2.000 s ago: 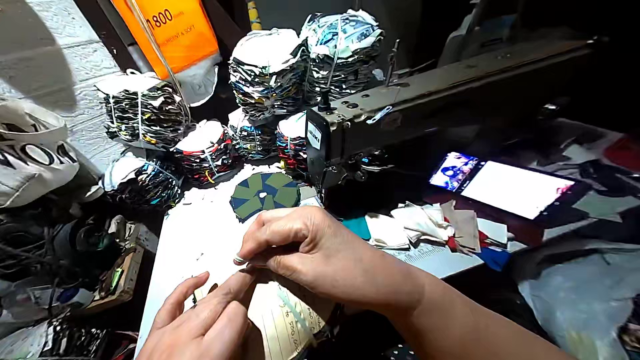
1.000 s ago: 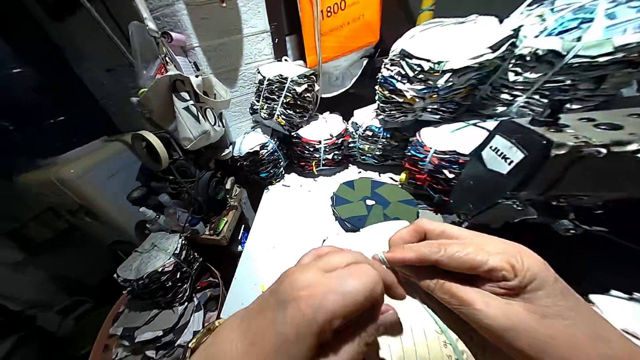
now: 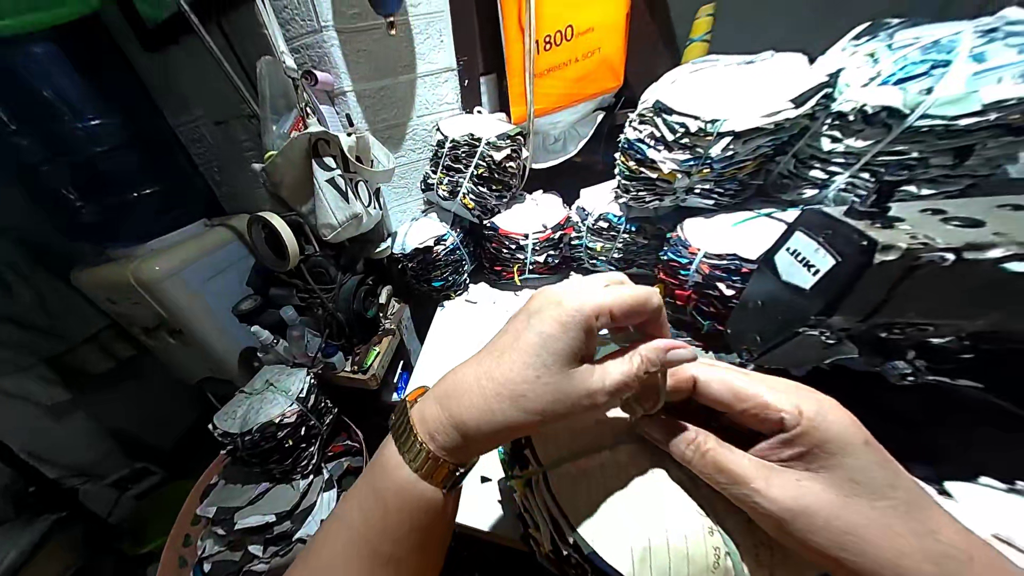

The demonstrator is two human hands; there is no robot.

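My left hand [image 3: 560, 352], with a gold-coloured watch [image 3: 418, 440] on its wrist, pinches a thin strip or cord [image 3: 645, 398] between thumb and fingers. Close against it on the right, my right hand [image 3: 768, 440] has its thumb and forefinger together at the same strip. Under both hands lies a bundle of layered fabric pieces [image 3: 544, 512], topped by lined paper [image 3: 656, 528] with handwriting on it. A green tie runs across the bundle. The fingers partly hide the strip, and its exact form is unclear.
Tied fabric stacks [image 3: 530, 236] line the back of the white table [image 3: 480, 320]. A Juki sewing machine [image 3: 808, 272] stands at right. On the left are a canvas bag [image 3: 340, 192], a tape roll [image 3: 274, 241], a wooden box [image 3: 376, 360] of bottles and a fabric pile [image 3: 272, 416].
The view has swung left since two seconds ago. My left hand has risen above the bundle and turned, its fingers now curled high beside my right. The round green-and-navy fabric piece is now hidden from sight.
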